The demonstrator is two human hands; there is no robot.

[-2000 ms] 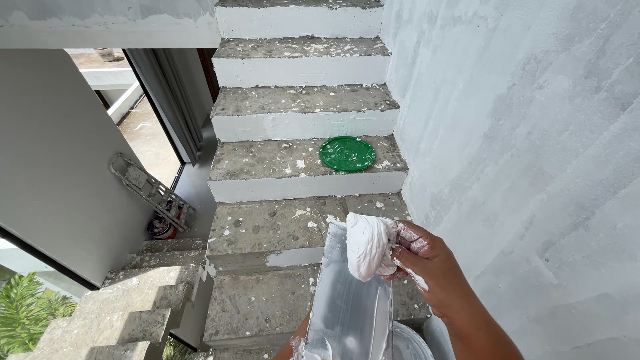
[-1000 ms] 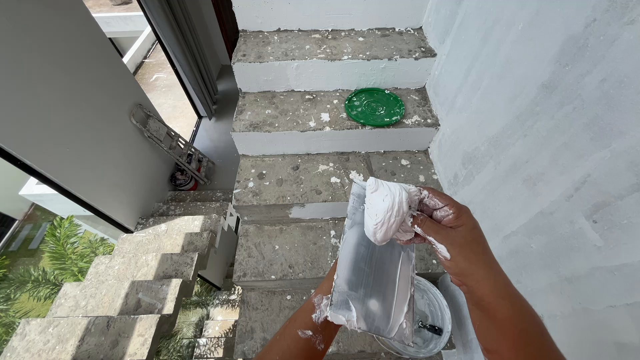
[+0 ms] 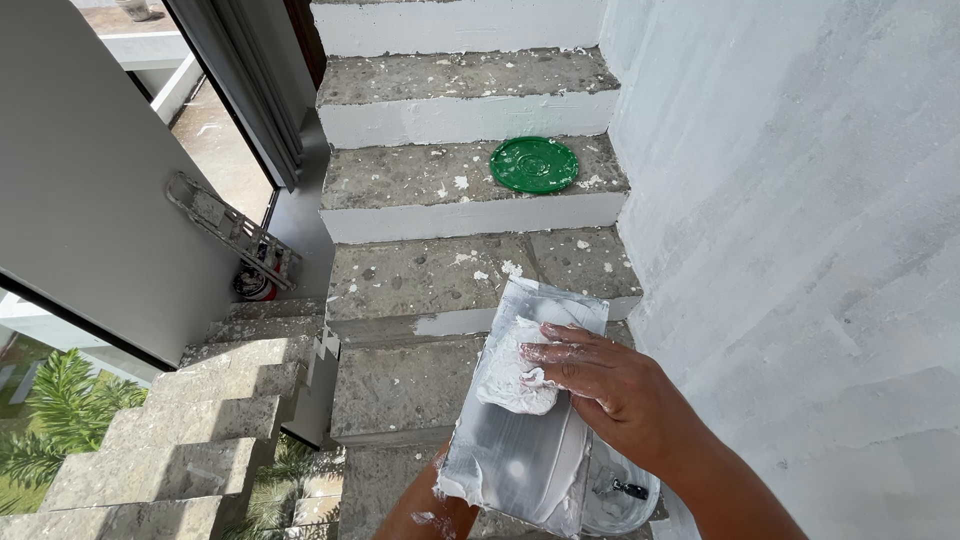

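A flat rectangular metal plastering trowel blade (image 3: pixel 517 442), smeared with white compound, is held up in front of me. My left hand is hidden beneath it; only the forearm and wrist show at its lower left. A thick lump of white compound (image 3: pixel 519 367) lies on the plate. My right hand (image 3: pixel 607 375), its fingers smeared white, rests on the right side of the lump; whether a tool is within or under the lump cannot be seen. Below and right, partly covered by the plate, stands a bucket (image 3: pixel 619 502) with whitish contents and a dark-handled tool.
A green bucket lid (image 3: pixel 534 165) lies on a concrete stair tread with white risers. A grey-white wall (image 3: pixel 795 225) rises on the right. At left are a folded ladder (image 3: pixel 225 225), a red and dark bucket (image 3: pixel 255 283) and a lower flight of steps (image 3: pixel 157 465).
My right hand and the white lump, held above the plate's upper edge before, have come down onto the plate. The view has shifted, with more of the bucket showing than at first.
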